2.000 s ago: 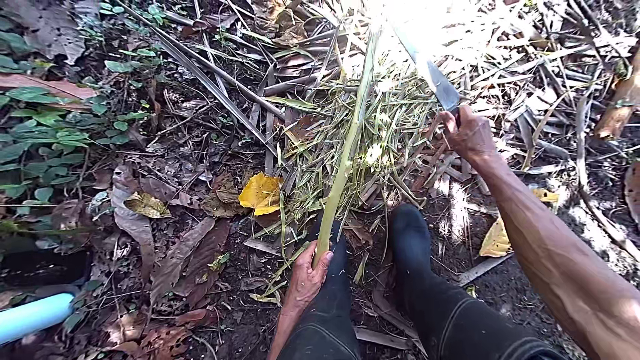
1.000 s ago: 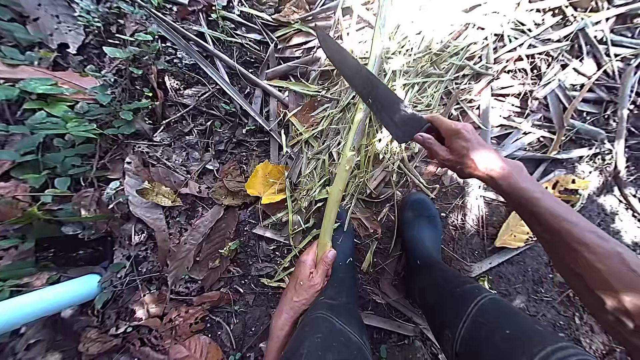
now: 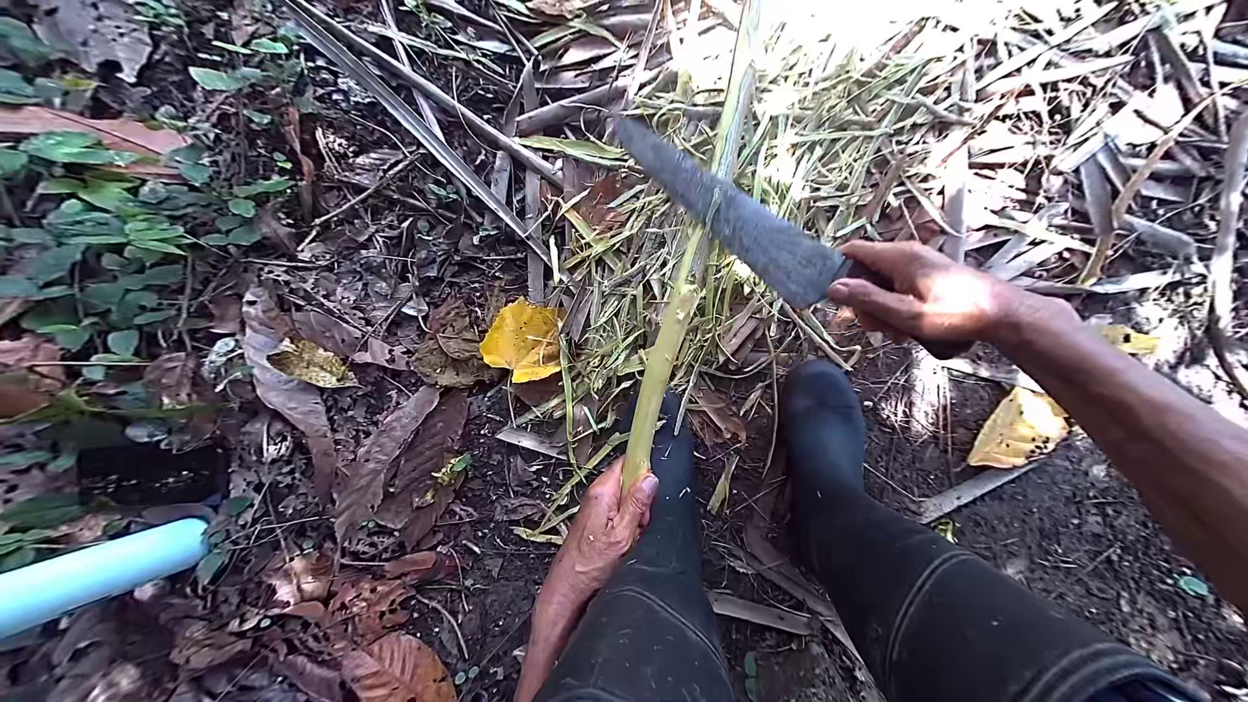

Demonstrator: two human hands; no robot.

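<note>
My left hand (image 3: 600, 531) grips the lower end of a long peeled green stalk (image 3: 665, 375), just above my left boot. The stalk slants up and slightly right into bright glare, where its far end cannot be made out. In my right hand (image 3: 921, 292) is a broad knife with a dark metal blade (image 3: 741, 224); most of its handle is hidden by the fingers. The blade lies across the upper part of the stalk, its tip pointing up and left. Thin green shavings (image 3: 614, 322) are heaped on the ground under and around the stalk.
Two dark rubber boots (image 3: 824, 429) stand on the soil near the shavings. A light blue tube-like object (image 3: 107, 573) lies at the lower left, near a dark object (image 3: 151, 475). Green plants (image 3: 107, 234), a yellow leaf (image 3: 524, 341), brown leaves and dry strips (image 3: 429, 136) surround the spot.
Two seconds ago the knife was right of the stalk, pointing up in the glare; now its blade crosses the stalk. My left hand has kept its grip on the lower end.
</note>
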